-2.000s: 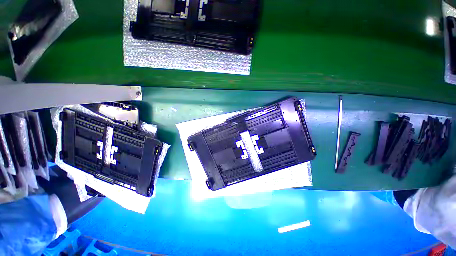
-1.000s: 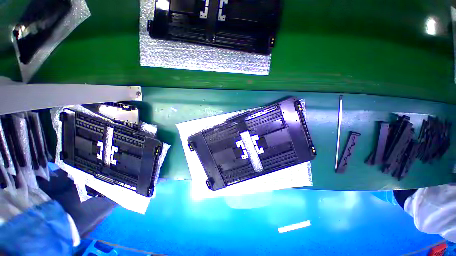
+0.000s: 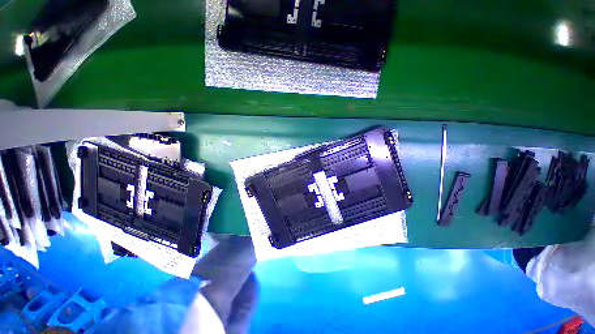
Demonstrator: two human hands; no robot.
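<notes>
A black ribbed panel [image 3: 300, 225] with white centre pieces lies tilted on a white sheet [image 3: 385, 227] mid-bench. A second such panel [image 3: 173, 229] lies on its own sheet to the left. My left hand [image 3: 228, 277], dark-gloved and blurred, is at the bench's front edge between the two panels, close to the left sheet's lower corner; I cannot tell if its fingers hold anything. My right hand [image 3: 527, 258] shows only as a dark patch before a white sleeve at the right bench edge; its fingers are not visible.
Black strips [image 3: 522, 192] lie piled at right, beside a single strip [image 3: 454, 199] and a thin rod [image 3: 443, 173]. Another panel [image 3: 306, 55] on a sheet is on the belt. A metal rail [image 3: 91, 124] and stacked panels [image 3: 29, 189] are at left.
My left hand and blue sleeve have moved right from the lower left, to between the two panels. The panels on the belt have moved right. My right sleeve has barely moved.
</notes>
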